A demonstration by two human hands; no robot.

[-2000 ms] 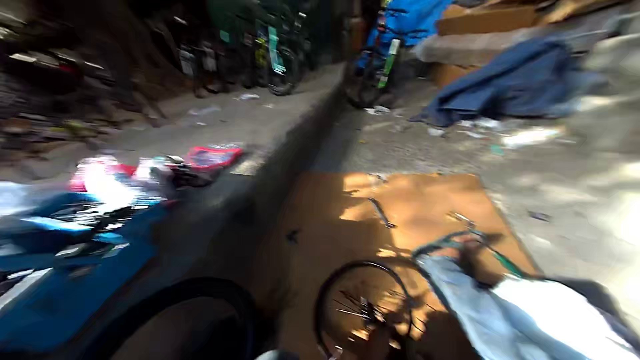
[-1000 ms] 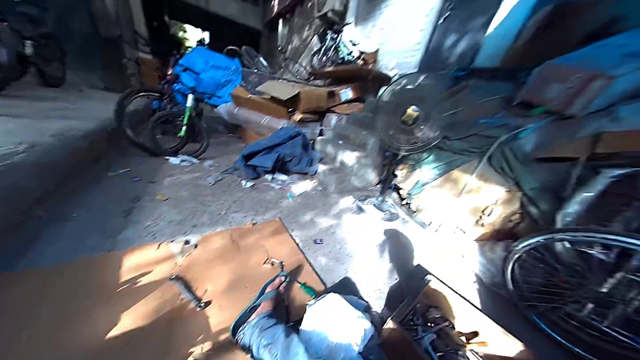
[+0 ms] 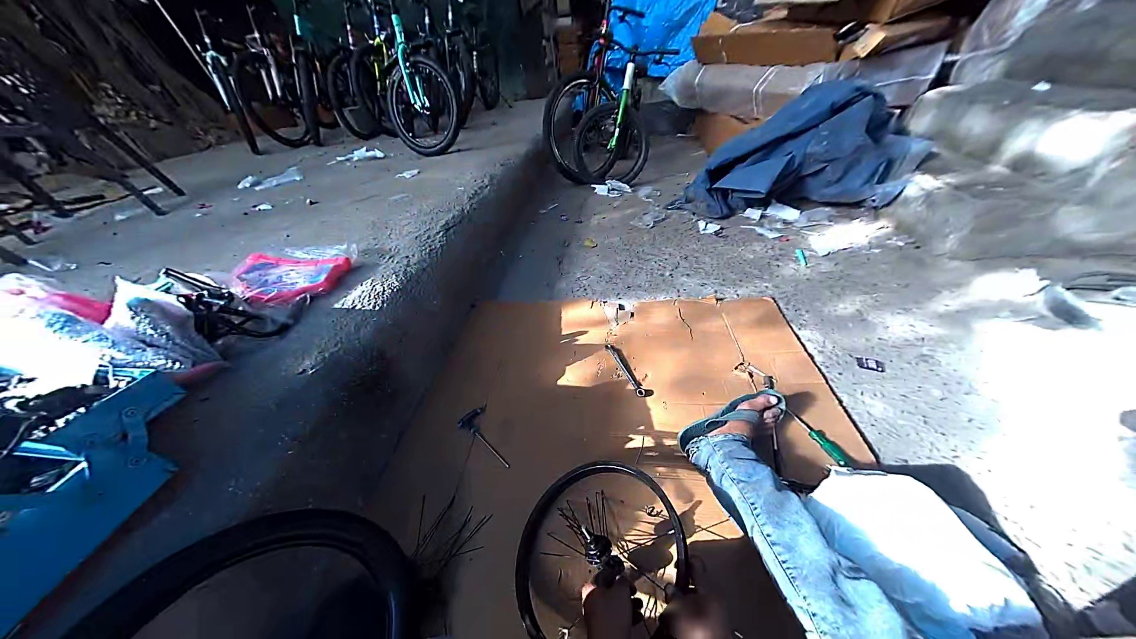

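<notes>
A black bicycle rim (image 3: 530, 541) stands tilted at the bottom centre, with a hub (image 3: 597, 548) and loose metal spokes inside it. My left hand (image 3: 608, 611) is at the hub's lower end, its fingers closed around it. Blurred and cut by the bottom edge, my right hand (image 3: 697, 617) is beside the rim's lower right; its fingers are unclear. More spokes (image 3: 448, 537) lie left of the rim. On the cardboard sheet (image 3: 524, 355) are a wrench (image 3: 628, 370), a T-handled tool (image 3: 484, 437) and a green-handled screwdriver (image 3: 830, 446).
Jeans-clad legs (image 3: 772, 541) and a sandalled foot (image 3: 761, 410) extend over the cardboard's right side. A black tyre (image 3: 266, 524) is at lower left, near a concrete ledge (image 3: 444, 231) with plastic-wrapped parts (image 3: 288, 277). Bicycles (image 3: 426, 102) and a dark blue cloth (image 3: 799, 151) are farther back.
The view has swung back left from the fan and the spoked wheel at right, so the rim and my hands show again.
</notes>
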